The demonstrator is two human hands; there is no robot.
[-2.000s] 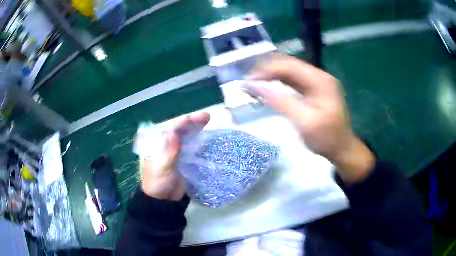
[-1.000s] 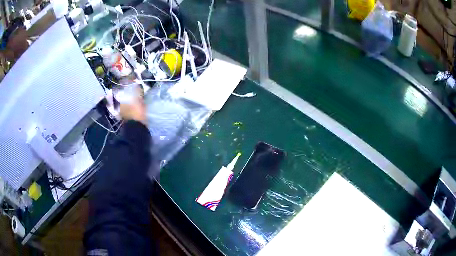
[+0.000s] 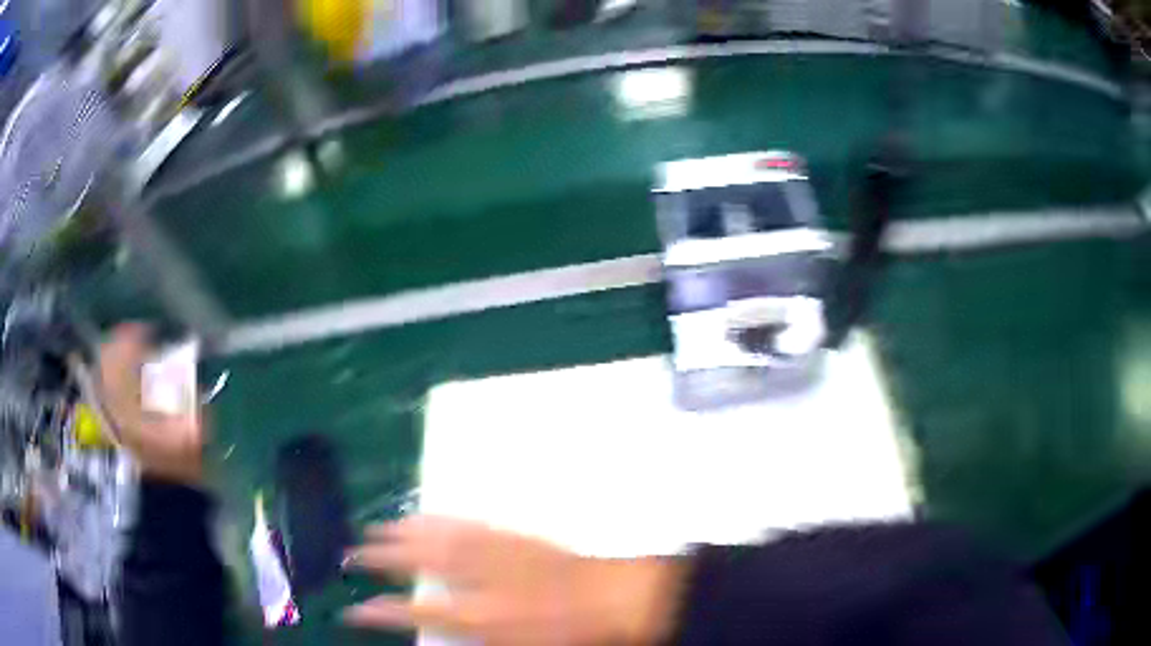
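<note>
The picture is blurred. My left hand [image 3: 154, 410] is at the far left, over the clutter there. A white patch shows against its fingers; I cannot tell whether it is held or lies behind. My right hand [image 3: 505, 583] is low in the middle, palm down with fingers spread and empty, reaching left over the near left part of the white work mat [image 3: 669, 461]. The screw feeder [image 3: 745, 271] stands at the mat's back edge, its dark hopper open. The bag of screws is not visible.
A black smartphone [image 3: 312, 505] and a slim white tube [image 3: 270, 568] lie left of the mat. A dark upright shape, perhaps the screwdriver [image 3: 871, 240], is right of the feeder. A pale strip [image 3: 480, 300] crosses the green bench. Blurred clutter fills the left edge.
The view has swung from the left clutter back to the mat. My right hand has come into view. The screw bag seen between my hands two seconds ago is gone from the mat.
</note>
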